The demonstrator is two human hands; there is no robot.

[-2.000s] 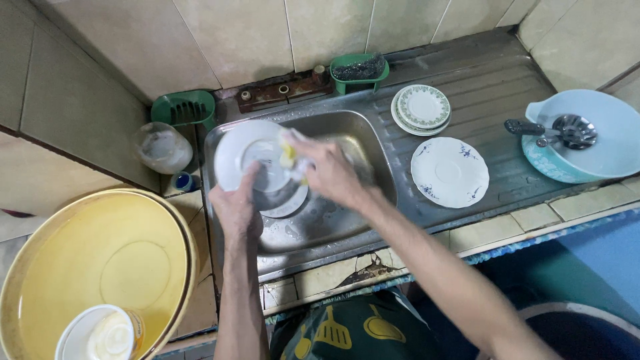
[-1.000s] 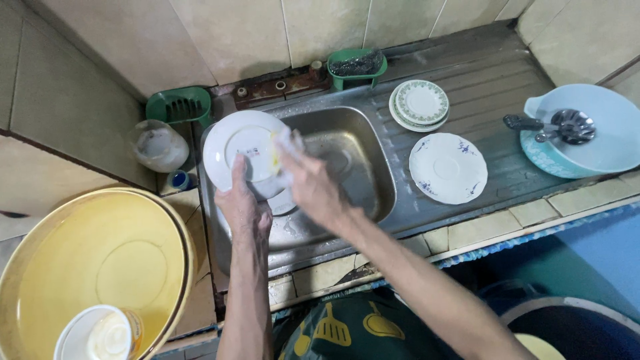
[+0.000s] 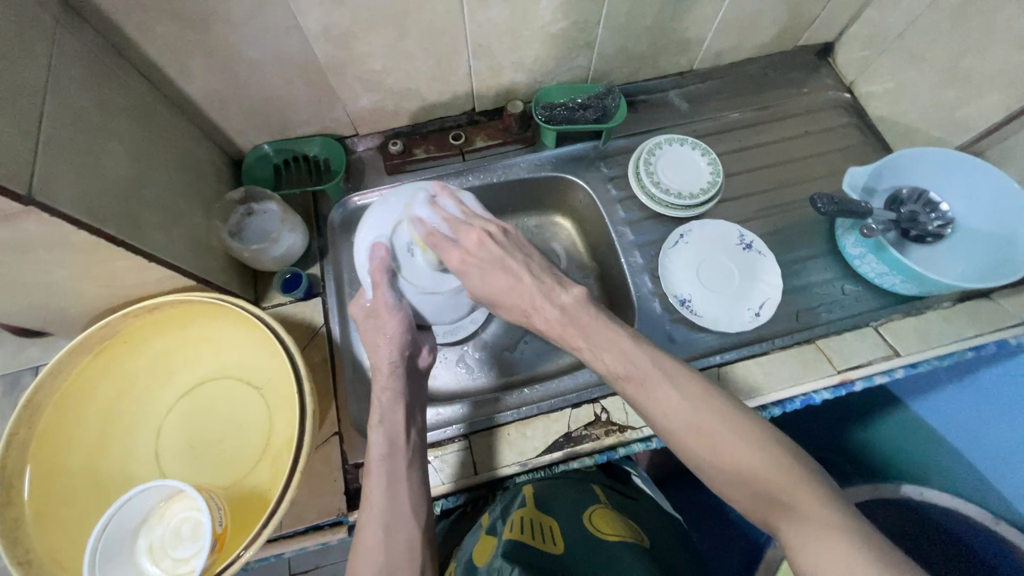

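A white plate (image 3: 376, 212), its underside facing up, is held above the left part of the stainless steel sink (image 3: 552, 376). My left hand (image 3: 388, 320) grips its lower left rim, thumb on top. Pressed against the plate's upper face, my right hand (image 3: 480, 256) holds a soapy sponge (image 3: 428, 254), mostly hidden by the fingers. Part of another plate (image 3: 462, 328) shows in the sink below. On the drainboard are a small stack of green-patterned plates (image 3: 682, 170) and a white plate with blue flowers (image 3: 720, 276).
A yellow basin (image 3: 224, 416) of water with a white tub (image 3: 152, 536) stands left. Behind the sink are green holders (image 3: 294, 164), one with a dark scourer (image 3: 580, 108). A cloudy jar (image 3: 264, 230) sits left of the sink. At right, a blue bowl (image 3: 888, 256) holds a black-handled utensil (image 3: 920, 214).
My right hand has moved over the plate's face, up and left from where it was a second ago. The left hand keeps its hold on the rim.
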